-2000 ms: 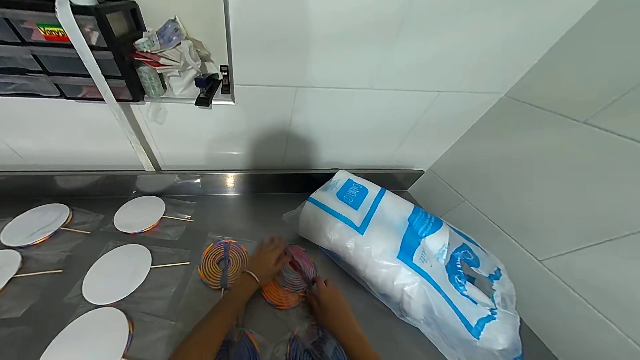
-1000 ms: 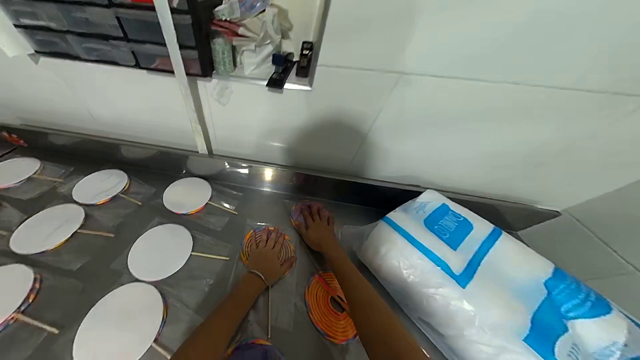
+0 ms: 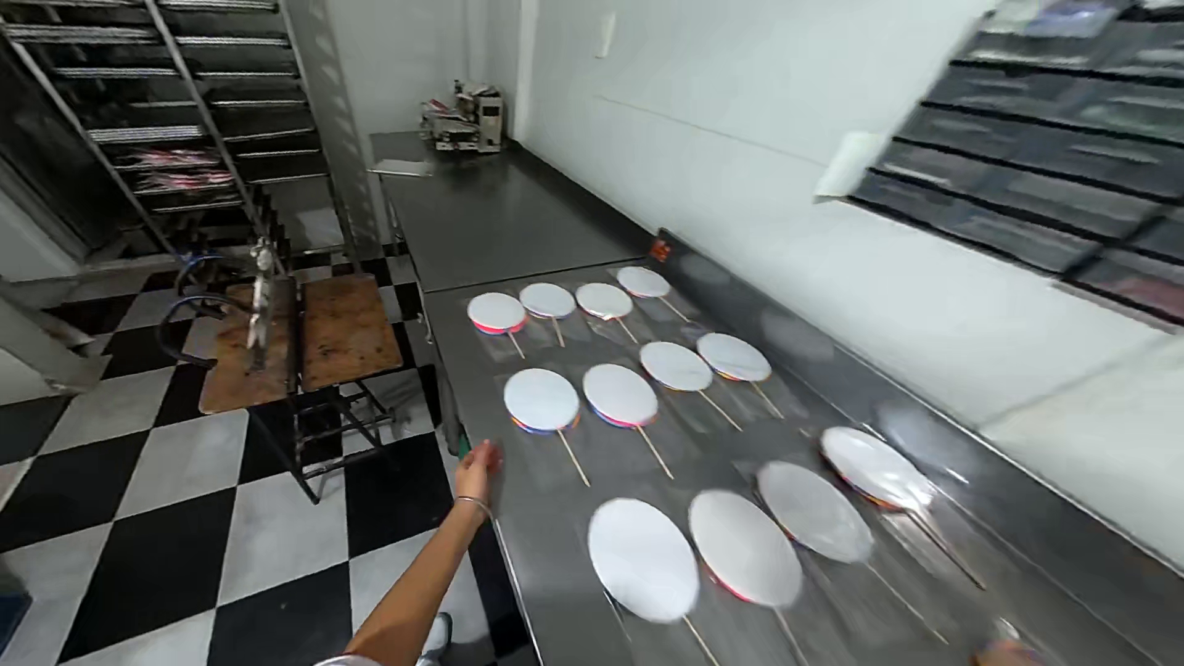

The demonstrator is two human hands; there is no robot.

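My left hand (image 3: 477, 469) rests at the near-left edge of the steel table (image 3: 499, 518), a bracelet on its wrist. A small green thing shows beside its fingers; whether the hand grips it I cannot tell. At the bottom right, part of my right hand (image 3: 1006, 653) is blurred and mostly cut off. Between them lie rows of round white discs on wooden sticks, on clear plastic wrappers, such as one disc (image 3: 643, 560) at the front and another (image 3: 542, 400) close beyond my left hand. Colored rims show beneath several discs.
Wooden-topped stools (image 3: 347, 324) stand left of the table on a checkered floor (image 3: 277, 546). Behind them rises a metal tray rack (image 3: 217, 111). A machine (image 3: 476, 120) sits at the table's far end. A drawer organizer (image 3: 1045, 157) is on the right wall.
The view has swung far to the left. My hands, before on colorful spiral discs near the large plastic-wrapped pack, are now apart, the left one at the table's edge.
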